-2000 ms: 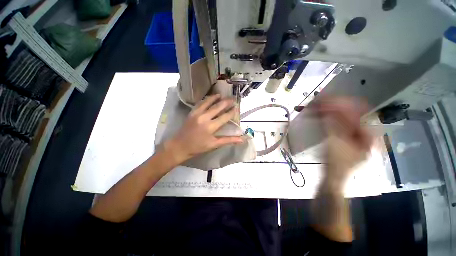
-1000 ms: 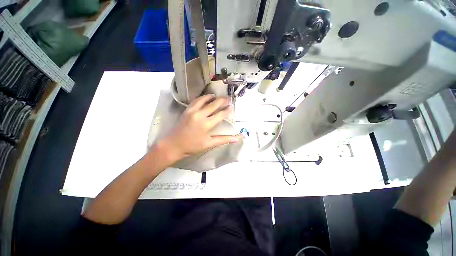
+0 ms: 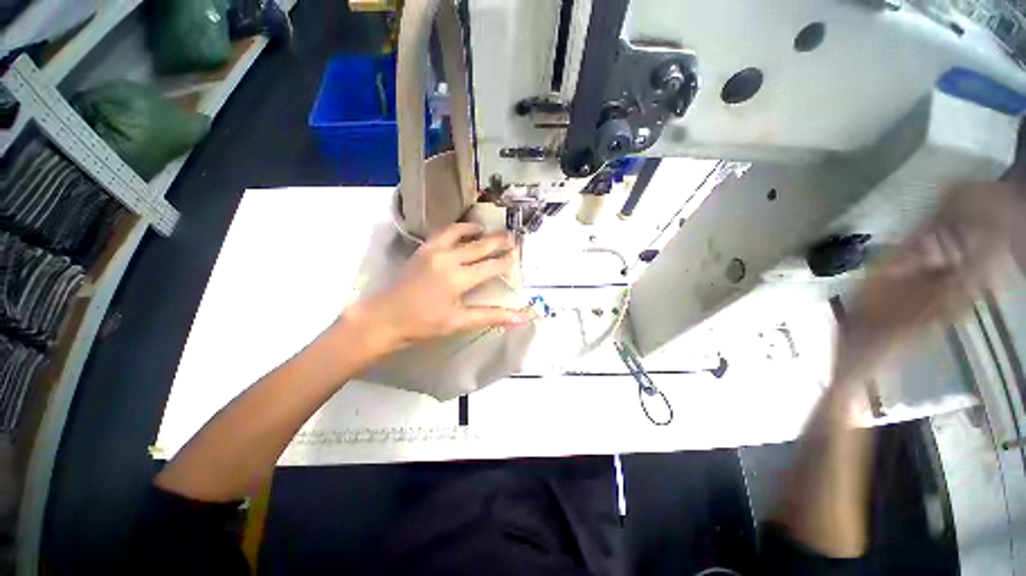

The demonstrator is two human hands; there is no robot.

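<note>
The beige bag body [image 3: 450, 366] lies on the white table under the white sewing machine head [image 3: 720, 118]. Its long handles [image 3: 412, 113] stand up left of the head. The bag's rim is at the presser foot [image 3: 520, 216]. My left hand [image 3: 439, 287] lies flat on the bag with fingers spread, fingertips close to the presser foot, pressing on it. A small blue spot [image 3: 541, 306] shows by my thumb tip. My right hand [image 3: 939, 259] is blurred, raised at the right near the machine's right end. Whether it holds anything cannot be told.
Thread snips [image 3: 637, 369] with a ring lie on the table [image 3: 225, 326] right of the bag. The machine's thick white arm [image 3: 720, 259] stands behind them. A blue bin [image 3: 358, 113] is behind the table. Shelves with dark striped stacks [image 3: 36, 270] and green bundles [image 3: 141, 122] are at the left.
My right hand swung from beside the machine arm out to the far right, and is now back in view near the machine's right end. My left hand stays on the bag. The camera view shifted slightly.
</note>
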